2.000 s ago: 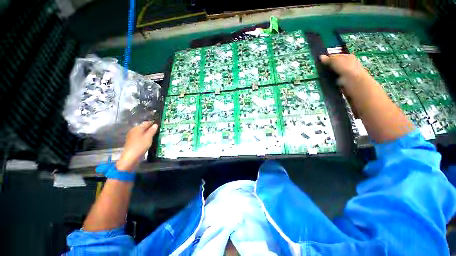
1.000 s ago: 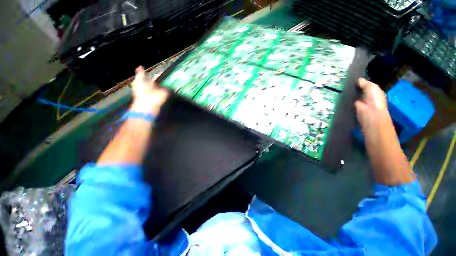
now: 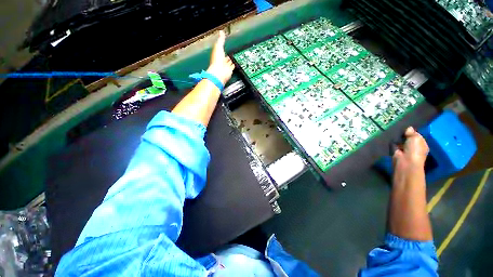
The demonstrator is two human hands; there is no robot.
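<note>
A black tray [image 3: 351,172] carries rows of green PCB panels [image 3: 302,108] and lies over the metal rails right of centre. My left hand [image 3: 220,64], with a blue wrist strap [image 3: 212,80], is at the tray's far left corner, fingers extended; whether it touches the tray is unclear. My right hand [image 3: 412,149] is curled at the tray's near right edge, thumb on top. A bare black tray [image 3: 216,178] lies to the left, under my left forearm.
A green and white glue bottle [image 3: 146,94] lies behind the bare tray. A bag of components [image 3: 21,238] is at the lower left. Dark stacks [image 3: 135,27] stand behind and at the upper right. A blue stool-like object [image 3: 451,143] is beside my right hand. Metal rails [image 3: 286,169] show between trays.
The tray of panels has moved from the middle to the right, down from a raised, tilted pose onto the rails. My left hand has moved right and away from me. The bare tray shows more fully.
</note>
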